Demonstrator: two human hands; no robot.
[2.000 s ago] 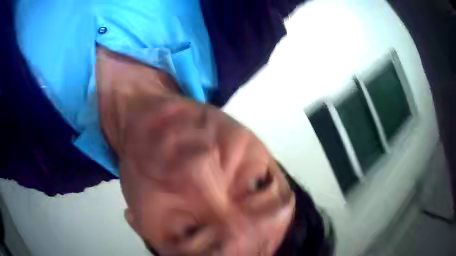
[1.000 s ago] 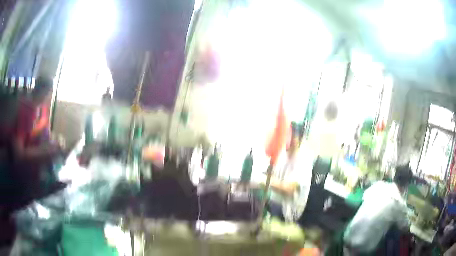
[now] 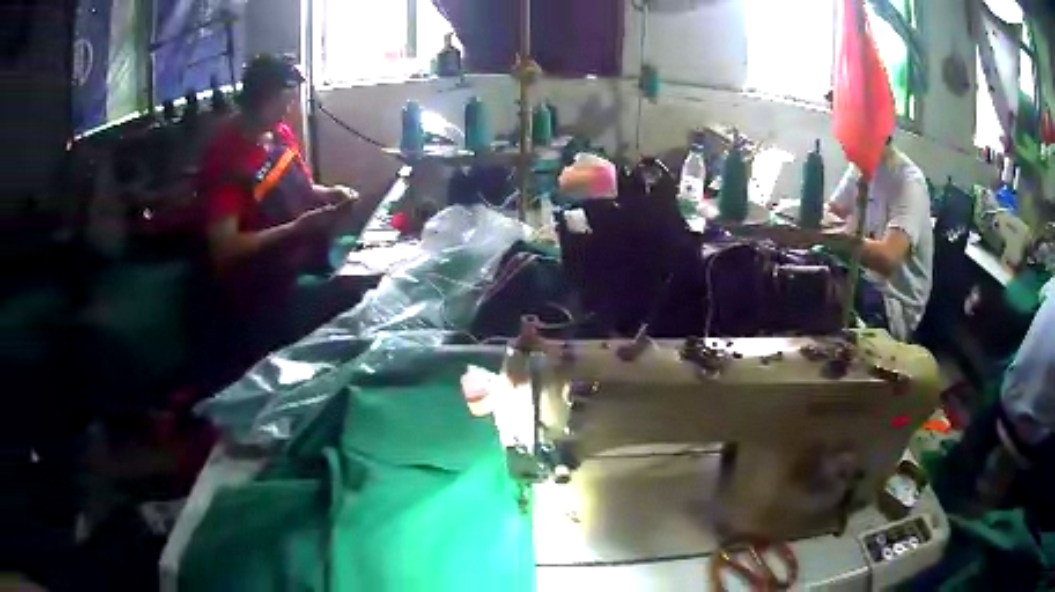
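A green garment panel (image 3: 428, 497) lies spread on the table left of the needle, its right edge near the presser foot. The cream-beige sewing machine (image 3: 648, 399) stands to the right, its needle end (image 3: 550, 445) brightly lit beside a white lamp (image 3: 477, 391). Scissors with orange-brown loop handles (image 3: 754, 567) lie on the machine bed (image 3: 625, 503) at the front; their blades cannot be made out. Neither of my hands can be made out in the picture.
A crinkled clear plastic bag (image 3: 347, 335) covers green cloth behind left. A large black heap (image 3: 636, 249) and teal-green thread cones (image 3: 736, 183) are behind the machine. A red cloth (image 3: 865, 98) hangs on a pole. People sit at back left (image 3: 260, 185), back right and the right edge.
The view has swung from a person's upside-down face, then a blurred, higher view of the room, down to the machine and green cloth, now sharper.
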